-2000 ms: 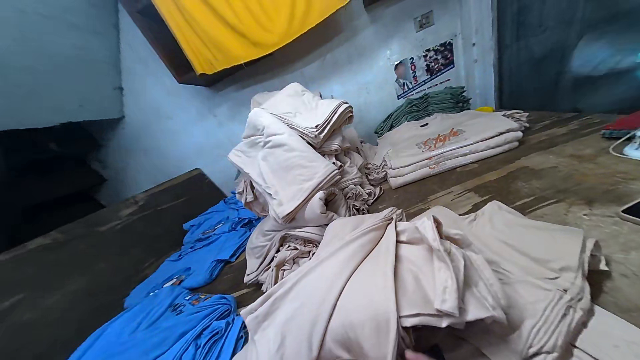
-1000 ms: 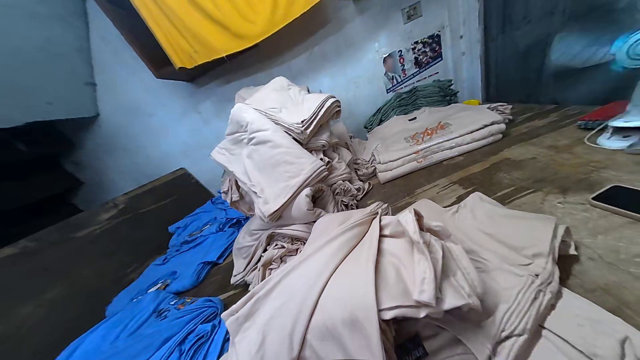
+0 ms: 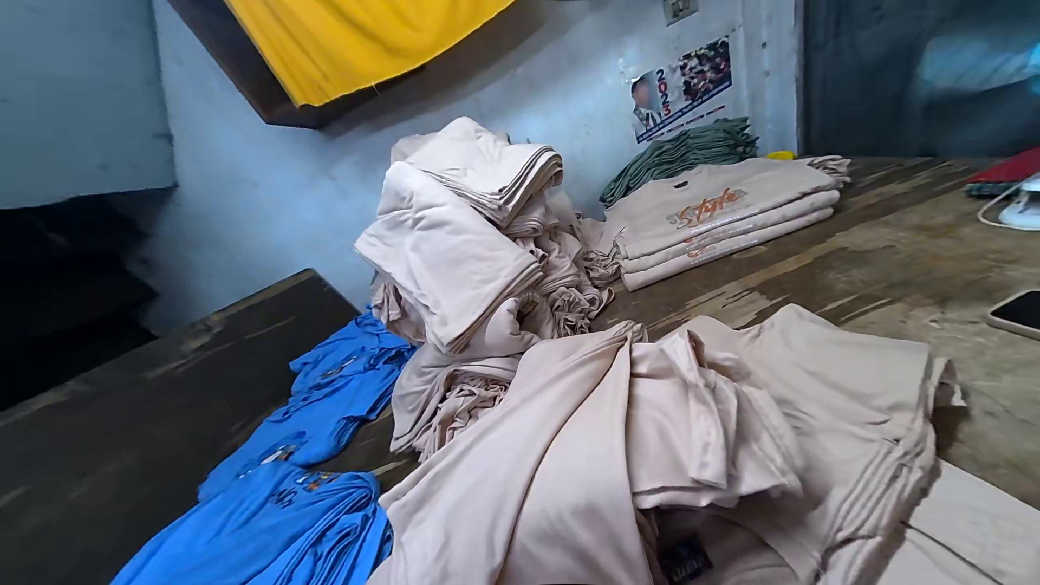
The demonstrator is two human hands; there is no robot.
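Neither of my hands shows in the head view now. Beige fabric shirts lie in loose folds at the bottom middle, nearest to me, with a dark neck label visible in an opening at the lower edge. Behind them rises a tall, uneven heap of folded beige fabric. Blue printed shirts lie overlapping to the left of the heap. Folded beige shirts with orange lettering are stacked at the back right, in front of a pile of green fabric.
The worn wooden table extends to the right, where a phone rests at the edge of view. A red cloth and a white object with a cable are behind it. Yellow fabric hangs above.
A bit of a hand showed at the bottom edge under the beige shirts two seconds ago; it is out of view now. The dark neck label has come into sight.
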